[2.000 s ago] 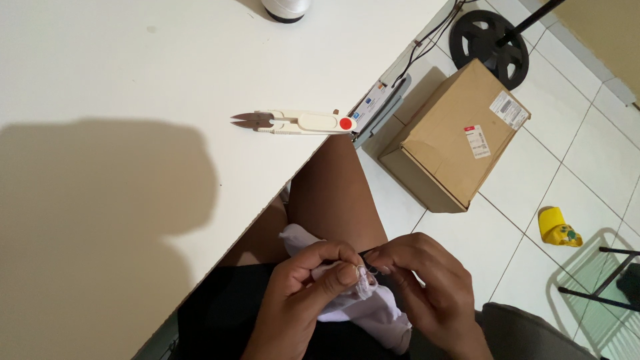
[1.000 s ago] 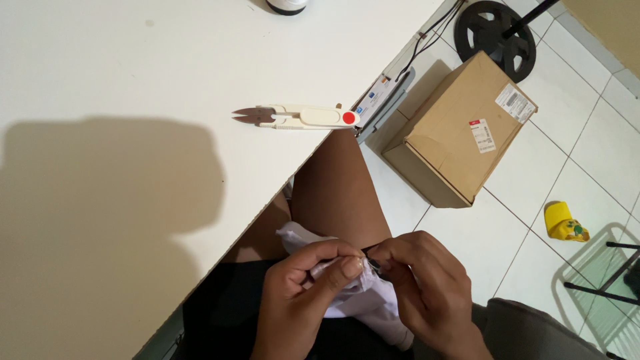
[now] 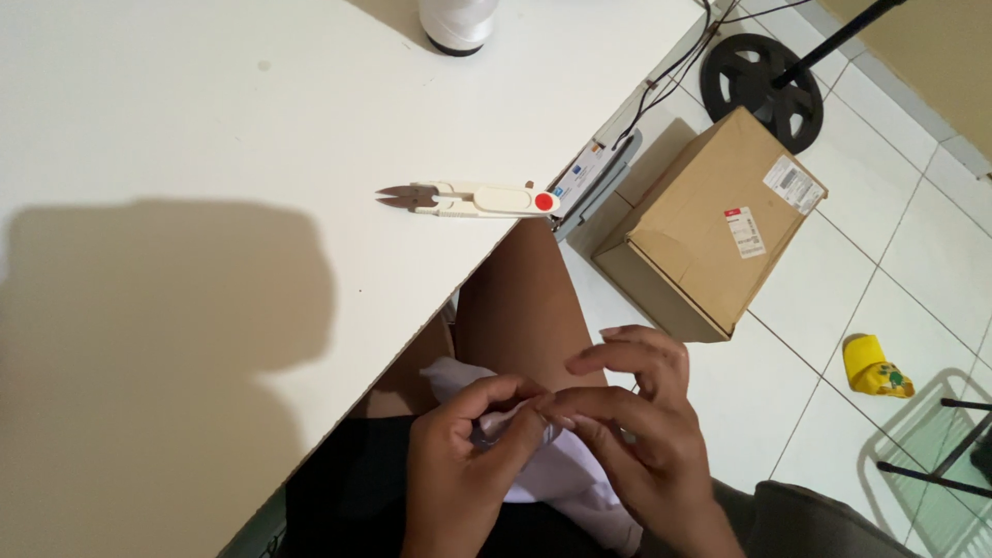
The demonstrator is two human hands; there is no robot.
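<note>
A pale lilac piece of fabric (image 3: pixel 570 469) lies over my lap, with its upper edge bunched between my fingers. My left hand (image 3: pixel 477 449) pinches that edge between thumb and index finger. Close against it, my right hand (image 3: pixel 647 426) has its thumb and index fingertips at the same spot, while its other fingers are raised and spread. Whether something small, such as a needle, is between the right fingertips cannot be seen. Thread snips (image 3: pixel 480 200) with cream handles and a red dot lie on the white table (image 3: pixel 194 124), blades pointing left, beyond my hands.
A cone of white thread (image 3: pixel 459 23) stands at the table's far side. Beyond the table edge are a cardboard box (image 3: pixel 709 225), a black round stand base (image 3: pixel 763 89), dark cables (image 3: pixel 659 85) and a yellow cloth item (image 3: pixel 872 368) on the tiled floor.
My right hand's outer fingers have lifted and spread apart; they were curled closer to the fabric before. My left hand keeps its pinch. The snips have not moved on the table.
</note>
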